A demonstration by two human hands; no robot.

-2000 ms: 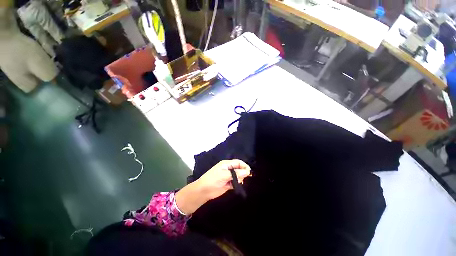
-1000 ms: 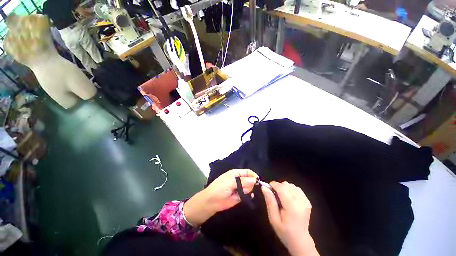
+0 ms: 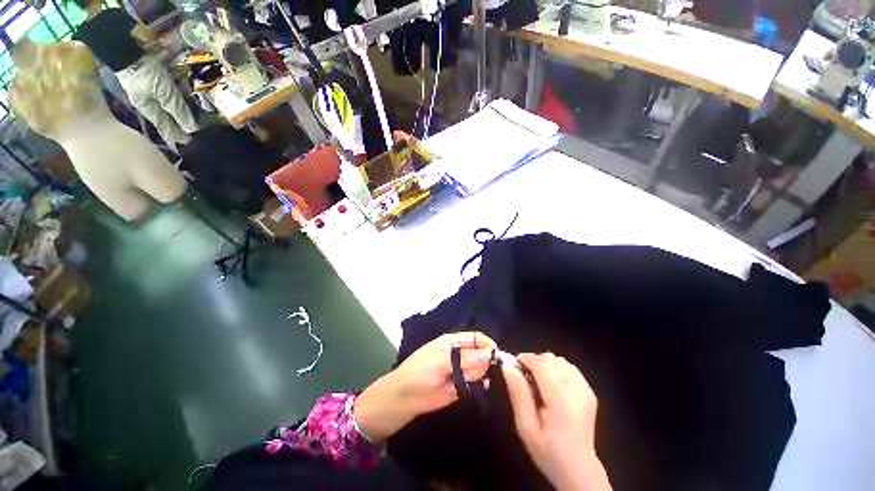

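A black garment (image 3: 652, 336) lies spread over the white table (image 3: 595, 206). A thin black tie (image 3: 484, 236) curls out past its far left edge. My left hand (image 3: 427, 382) pinches a narrow black strap (image 3: 459, 369) of the garment, which loops over the fingers. My right hand (image 3: 556, 408) is beside it, fingertips almost touching the left ones, closed on small thread snips (image 3: 508, 360) whose metal tip points at the strap. The snips are mostly hidden by the fingers.
At the table's far left are a stack of papers (image 3: 504, 144), a tool tray (image 3: 408, 192), a control box with red buttons (image 3: 336, 219) and a reddish bin (image 3: 305, 182). A dress form (image 3: 110, 163) stands on the green floor. Sewing tables and a person (image 3: 149, 77) are behind.
My right hand has come in from out of view to meet the left hand, with the snips in it. In the last second both hands have barely moved.
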